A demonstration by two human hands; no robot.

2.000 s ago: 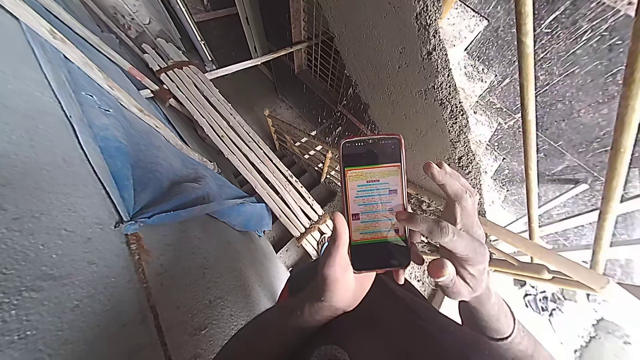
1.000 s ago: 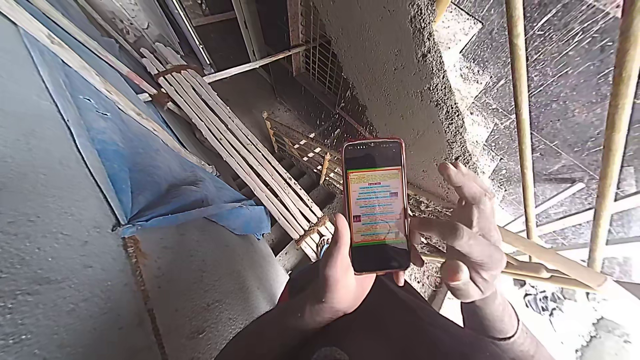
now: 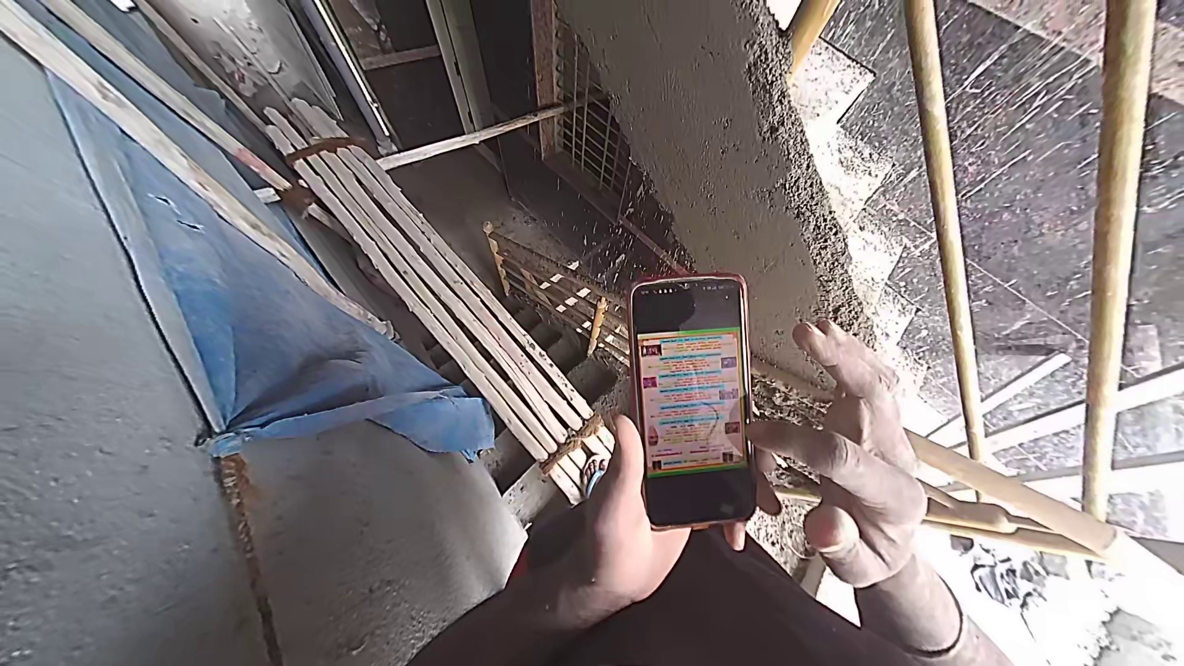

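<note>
My left hand holds a smartphone in a reddish case, upright in front of my body, with the thumb along its left edge and fingertips showing at its right and lower edges. The lit screen bears coloured writing and small pictures, too small to make out. To the right of the phone is my right hand, its fingers apart and bent, holding nothing. Its index fingertip is close to the phone's right edge; whether it touches cannot be told.
Wooden poles lashed together slope down at the left, beside a blue sheet and a grey plastered wall. Steps and a yellow railing lie below. A rough plastered edge and yellowish upright bars are at the right.
The page on the phone's screen has changed in place and size. My right index finger, over the screen's right side two seconds ago, is now off the screen at its edge.
</note>
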